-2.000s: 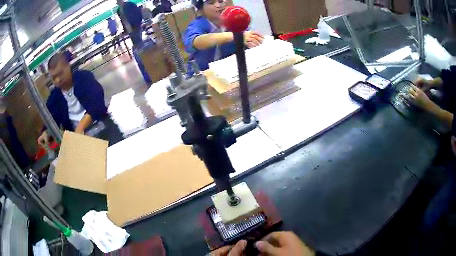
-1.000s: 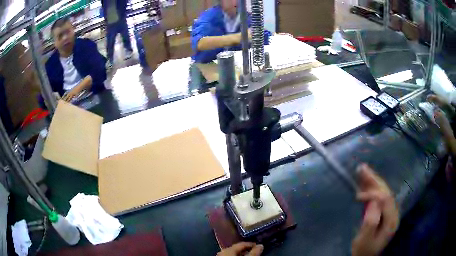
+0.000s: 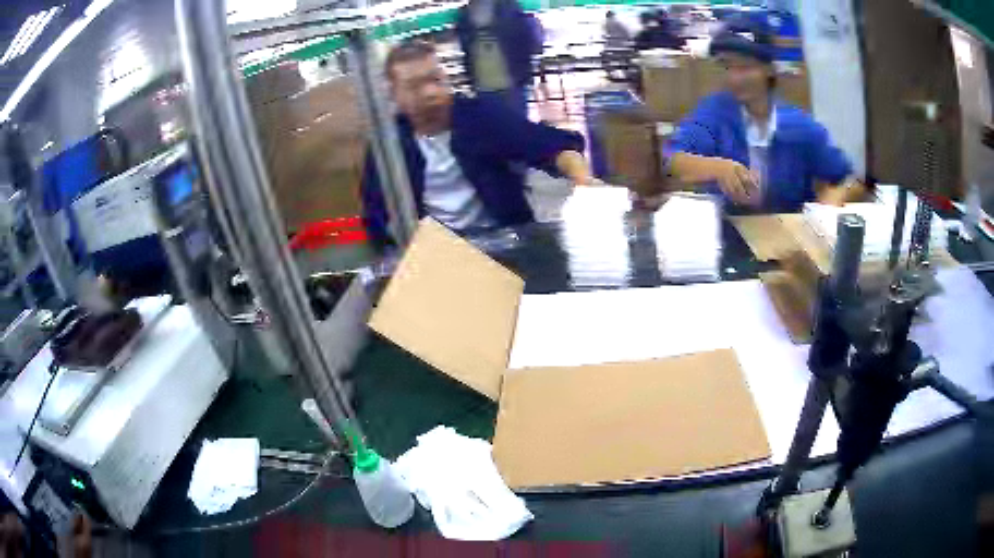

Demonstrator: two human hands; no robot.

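The black hand-lever press (image 3: 867, 354) stands at the lower right. Its pale square pad (image 3: 817, 529) is at the bottom edge, with the ram on it. The lamp under the pad cannot be made out. Part of the lever (image 3: 957, 388) points to the right edge; its knob is not visible. Neither my left hand nor my right hand can be made out.
Cardboard sheets (image 3: 632, 420) lie left of the press. A squeeze bottle (image 3: 382, 493) and white cloth (image 3: 463, 485) are at bottom centre-left. A white equipment box (image 3: 136, 414) is left. Two people sit opposite, near white stacks (image 3: 597, 234). A metal post (image 3: 262, 218) rises at left.
The view has swung left, so the press now stands at the right. My hands, earlier at the press base and then one at the lever, are no longer visible. The near-left person's arm reaches towards white stacks.
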